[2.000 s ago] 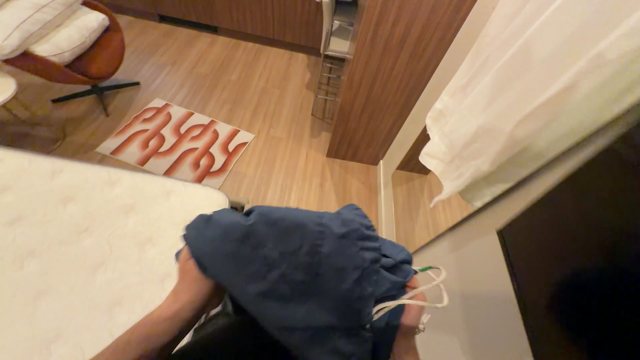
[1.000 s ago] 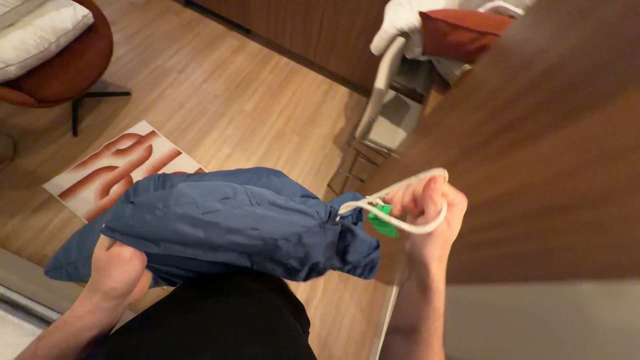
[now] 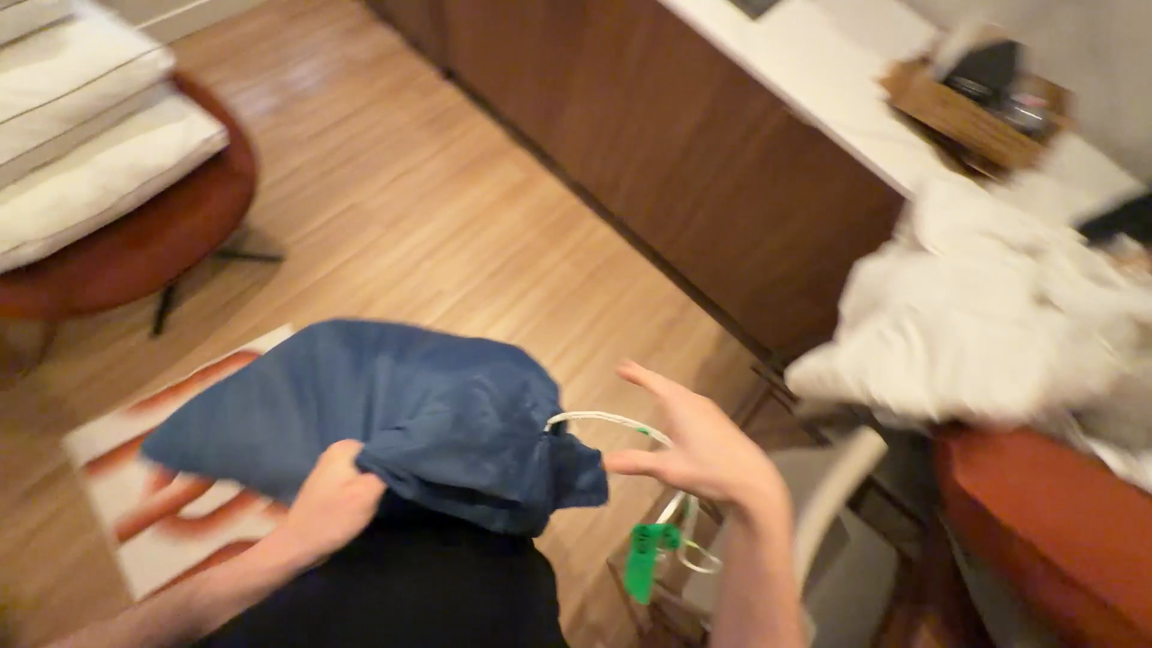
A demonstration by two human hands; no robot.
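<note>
A blue fabric drawstring bag lies across the lower middle of the view, with its gathered neck toward the right. My left hand grips the lower edge of its cloth. Right of the neck, my right hand is spread, thumb and fingers apart, around the white drawstring; whether the cord touches the hand is not clear. Below that hand dangle the cord's ends with a green tag that bears writing.
A rust-coloured swivel chair holds white cushions at upper left. A patterned rug lies on the wood floor. At right are a pale chair, crumpled white bedding, a rust cushion and a white counter with a box.
My right hand has gone from closed around the drawstring to spread. The green tag hangs lower than before. My left hand still holds the bag. The view has turned toward the counter.
</note>
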